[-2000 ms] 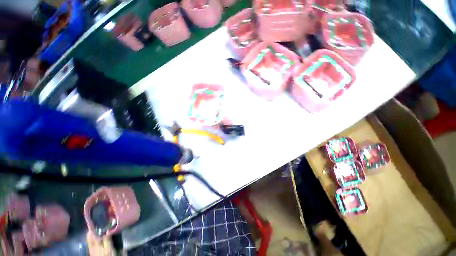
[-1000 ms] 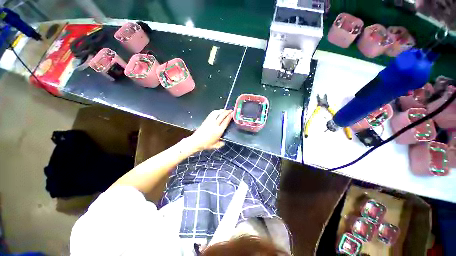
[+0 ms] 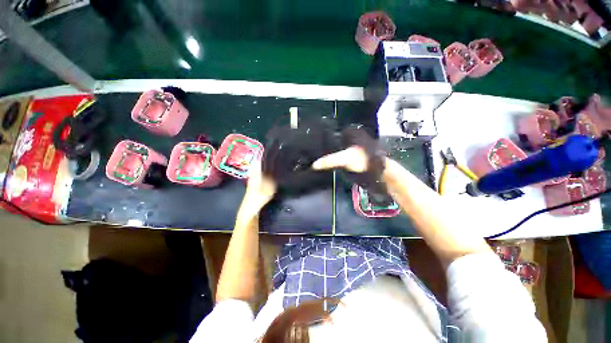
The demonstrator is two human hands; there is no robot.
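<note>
A large dark, blurred bundle of black frames [image 3: 301,154] is in front of me on the bench. My left hand [image 3: 260,187] is at its left edge, fingers partly hidden behind it. My right hand [image 3: 350,159] reaches over its right side, with dark parts around the fingers. Single frames cannot be told apart. A pink housing [image 3: 376,201] stands open end up just right of the bundle, partly covered by my right forearm.
Several pink housings [image 3: 193,163] stand at left. A red sheet [image 3: 47,157] lies far left. The white-grey screw feeder [image 3: 410,87] stands behind right. Yellow-handled cutters [image 3: 453,171], a blue electric screwdriver [image 3: 539,166] and more housings are at right. A cardboard box [image 3: 551,268] is lower right.
The black bundle has appeared between my hands. My left hand has moved from beside the near housing to the bundle. My right hand has come into view. The view has turned.
</note>
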